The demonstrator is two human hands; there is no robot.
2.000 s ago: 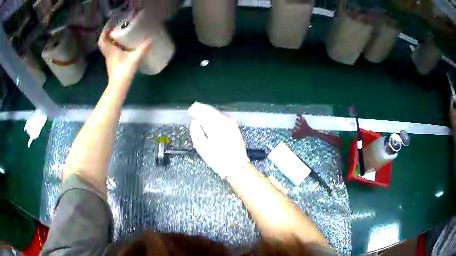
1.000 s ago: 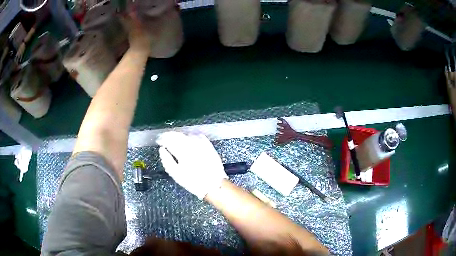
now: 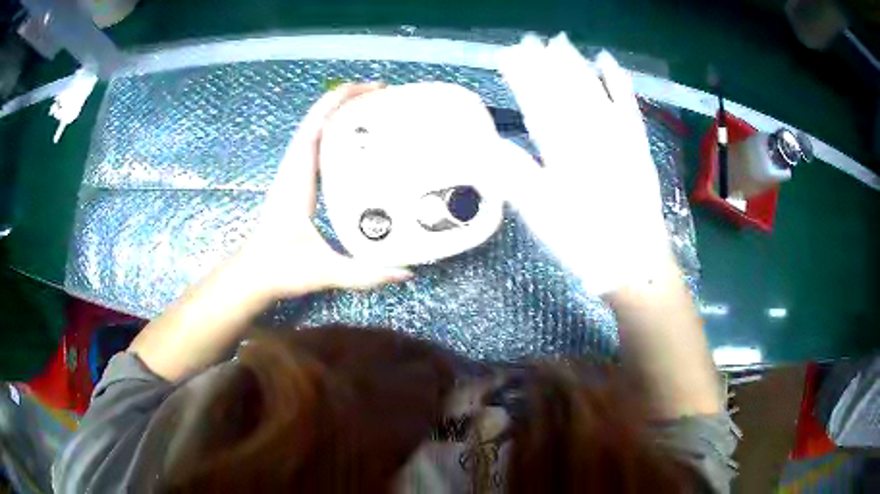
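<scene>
A housing [image 3: 415, 154], glaring white, is held above the bubble wrap [image 3: 193, 145] with its top panel towards me. The panel shows a dark round opening, a ring fitting and small marks. My bare left hand [image 3: 309, 203] grips the housing's left side and lower edge. My right hand [image 3: 589, 164], in a white glove, is beside the housing's right side with its fingers extended; glare hides whether it touches. A piece of the mallet's dark handle [image 3: 507, 120] shows between the housing and the glove; the rest is hidden.
A red tray [image 3: 762, 208] with a pale bottle [image 3: 757, 162] and a thin dark brush stands on the right. White tape [image 3: 280, 48] crosses the green bench behind the bubble wrap. A crumpled white piece [image 3: 69, 101] lies at the left. Red-brown strap piece partly shows behind the glove.
My left hand has come back from the rows of housings and now holds one over the bubble wrap. My gloved right hand has moved right, off the mallet. The view has tilted down towards my body.
</scene>
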